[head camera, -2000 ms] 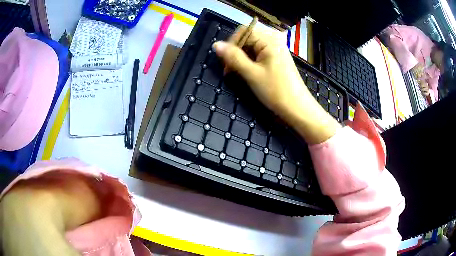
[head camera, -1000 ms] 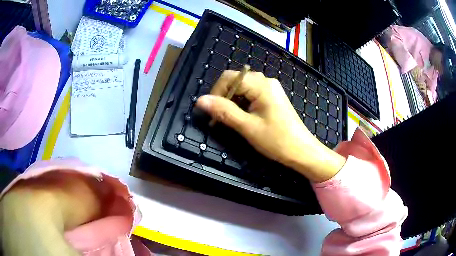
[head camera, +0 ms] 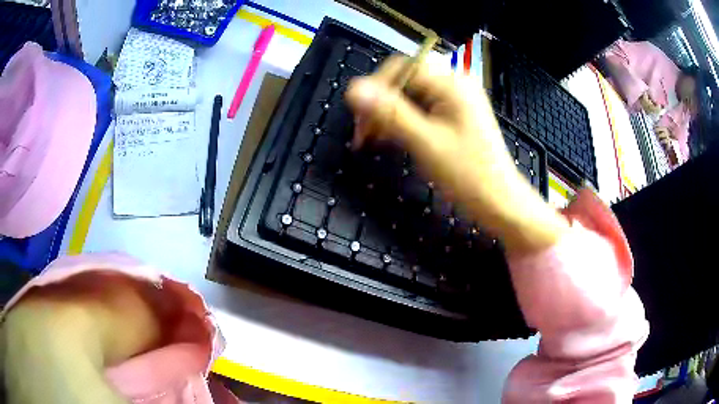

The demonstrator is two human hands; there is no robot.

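Note:
A black blister tray (head camera: 315, 215) with a grid of rounded squares lies tilted on a black stack. Small silvery metal parts (head camera: 355, 246) sit at the grid crossings. My right hand (head camera: 430, 118) is over the tray's upper left part, blurred, closed around a thin yellow-gold stick (head camera: 422, 57) held like a pen. The stick's lower tip is hidden or too blurred to make out. The hand and forearm cover part of the grid. Only my left wrist or forearm and pink sleeve show at the lower left; the left hand is cut off by the edge.
Left of the tray are a black pen (head camera: 211, 166), a pink marker (head camera: 251, 71), a paper pad (head camera: 155, 162), a pink cap (head camera: 39, 142) and a blue bin of metal pieces (head camera: 189, 14). Another black tray (head camera: 552, 110) and a person in pink (head camera: 650, 79) are at the upper right.
My right hand moved down the tray towards its lower left, then back up and right, still holding the stick. The left forearm has hardly moved.

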